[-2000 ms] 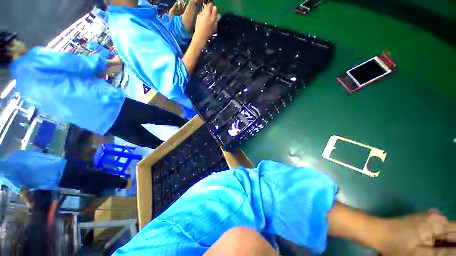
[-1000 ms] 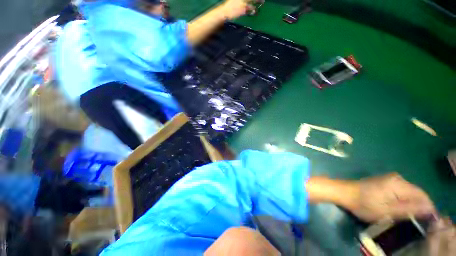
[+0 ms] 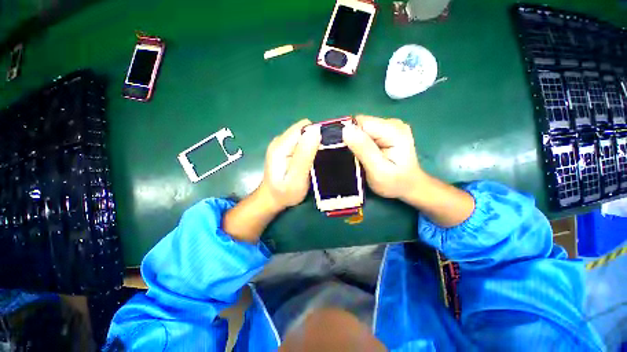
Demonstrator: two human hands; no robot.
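A handset module [image 3: 337, 175] with a dark screen, pale surround and red edges is held between both hands near the table's front edge. Its dark keypad end points away from me and its gold-orange flex tab sticks out toward me. My left hand [image 3: 289, 165] grips its left side, the thumb beside the keypad. My right hand [image 3: 389, 157] grips its right side, the thumb at the keypad's right edge. The fingers under the module are hidden.
On the green table [image 3: 440, 130] lie a loose cream frame [image 3: 210, 155], more modules [image 3: 347, 34] [image 3: 143, 67], a small blade-like strip [image 3: 279, 51] and a white pot or wad [image 3: 410, 71] with a thin stick. Black trays stand left [image 3: 55, 179] and right [image 3: 577, 110].
The view has swung from the left side to straight ahead over the table. Both hands now show fully on the module, its keypad end away from me. The right tray and white pot have come into view.
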